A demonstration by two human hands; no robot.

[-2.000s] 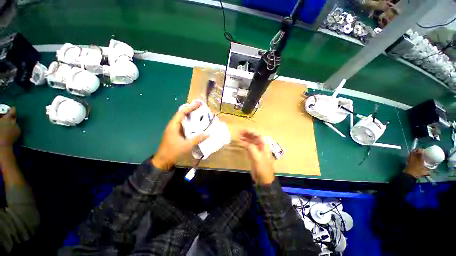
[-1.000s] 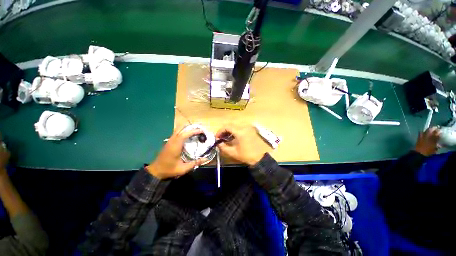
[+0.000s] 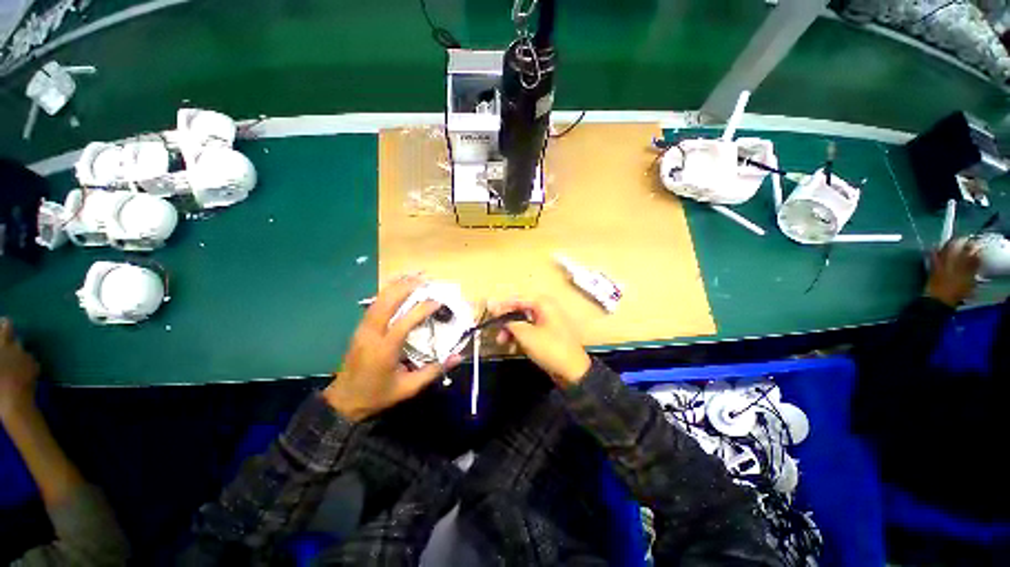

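Observation:
My left hand grips a round white housing at the front edge of the tan mat. The housing has a dark opening facing up, and a thin white antenna points down from it toward my lap. My right hand pinches a thin black cable lead between thumb and fingers, just right of the housing. The lead runs to the housing. The far side of the housing is partly hidden by my left fingers.
A black screwdriver hangs before the screw feeder. A white-and-red item lies on the mat. White housings stand left; units with antennas lie right. A blue bin is by my lap. People's hands show at both sides.
Two seconds ago my right hand was apart from the white pieces; now it holds the black lead beside the housing. The housing has moved lower. A white unit with sticks now shows at the upper left.

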